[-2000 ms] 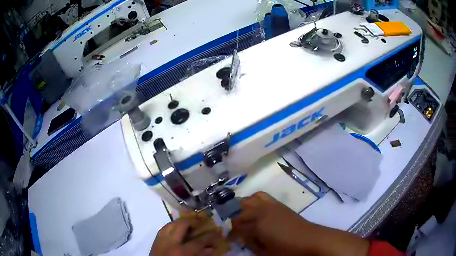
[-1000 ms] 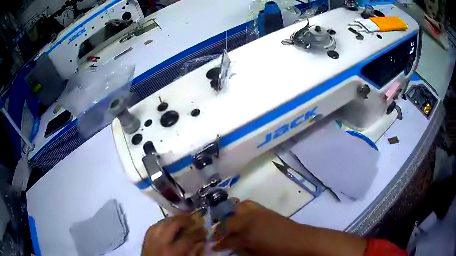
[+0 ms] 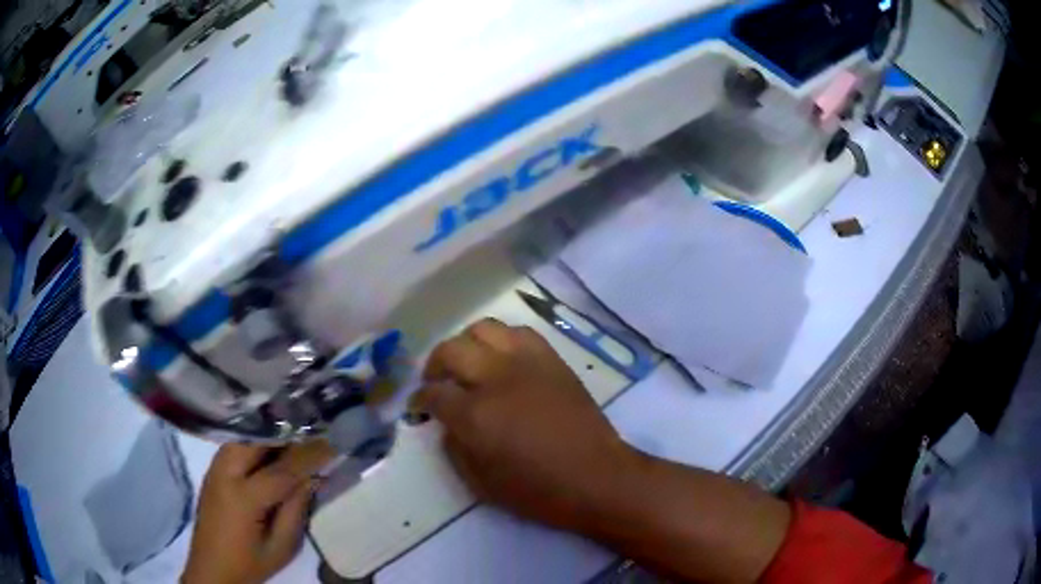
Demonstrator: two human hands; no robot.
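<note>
My left hand (image 3: 245, 513) is at the left of the sewing machine's needle area, its fingers closed on the tan card template (image 3: 306, 459) with a bit of grey fabric at its edge. The metal presser area (image 3: 348, 422) is blurred and partly hides the piece. My right hand (image 3: 514, 416) is just right of the needle area, thumb and fingertips together, apart from the left hand. A small dark spot shows at its fingertips; whether it holds anything is unclear. The white JACK machine head (image 3: 388, 228) spans the view above both hands.
Thread snips (image 3: 616, 349) lie under the arm, beside the pile of grey pieces (image 3: 696, 285). A grey fabric stack (image 3: 143, 502) lies on the table at the left. A small brown scrap (image 3: 847, 227) and an accessory tray (image 3: 919, 131) are at the right.
The view has tilted down and moved nearer, so the machine sits higher and further left. My hands, close together at the needle before, are now apart, the right one further right.
</note>
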